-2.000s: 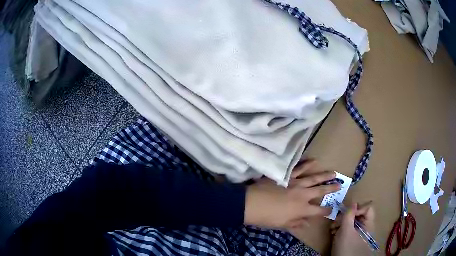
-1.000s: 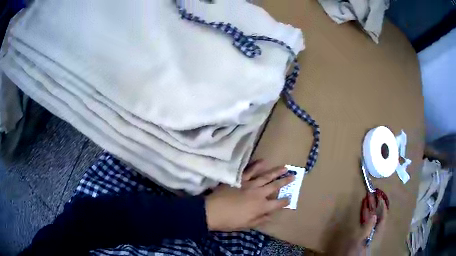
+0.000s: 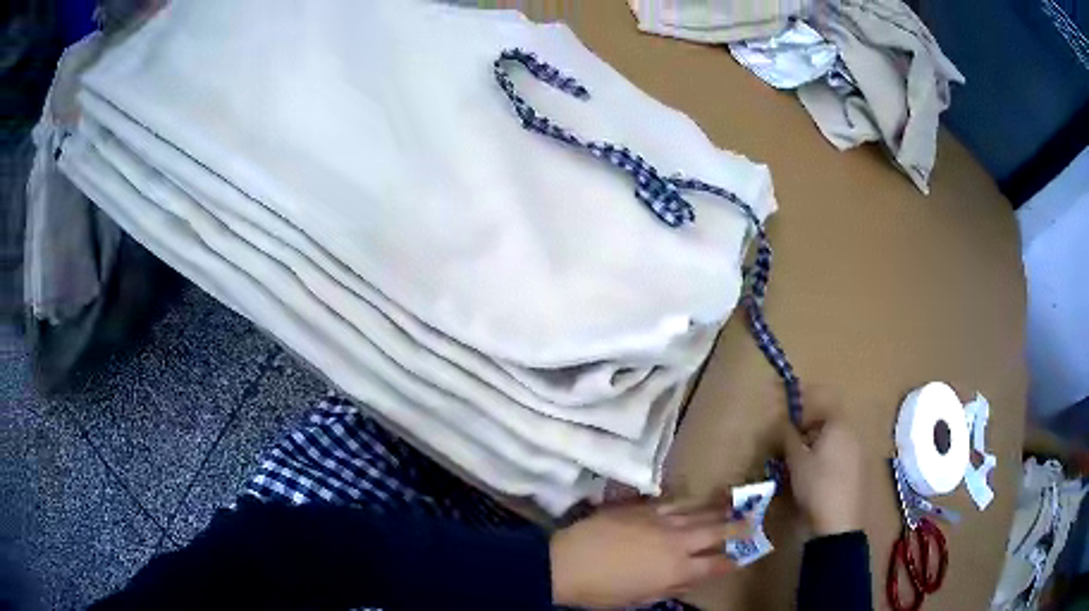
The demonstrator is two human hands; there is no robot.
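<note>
A thick stack of cream knitted panels (image 3: 394, 227) lies at the left and centre. A navy-and-white checked strip (image 3: 773, 346) runs over it and down onto the brown table. My right hand (image 3: 826, 475) is closed on the strip near its lower end. A small white tag (image 3: 751, 523) with writing sits tilted at the strip's end. My left hand (image 3: 639, 553) lies below the stack, its fingertips at the tag's left edge; whether they pinch it is unclear, and the thumb is hidden.
On the brown table (image 3: 896, 281), a white tape roll (image 3: 933, 438), red-handled scissors (image 3: 917, 565) and a pen (image 3: 935, 511) lie at the right. A beige panel pile (image 3: 890, 90) with a silver patch (image 3: 788, 55) lies at the far edge.
My right hand wrote with the pen, moved to the scissors, and now grips the strip without the pen. My left fingers have drawn back to the tag's edge, and the tag has tilted. The view has shifted.
</note>
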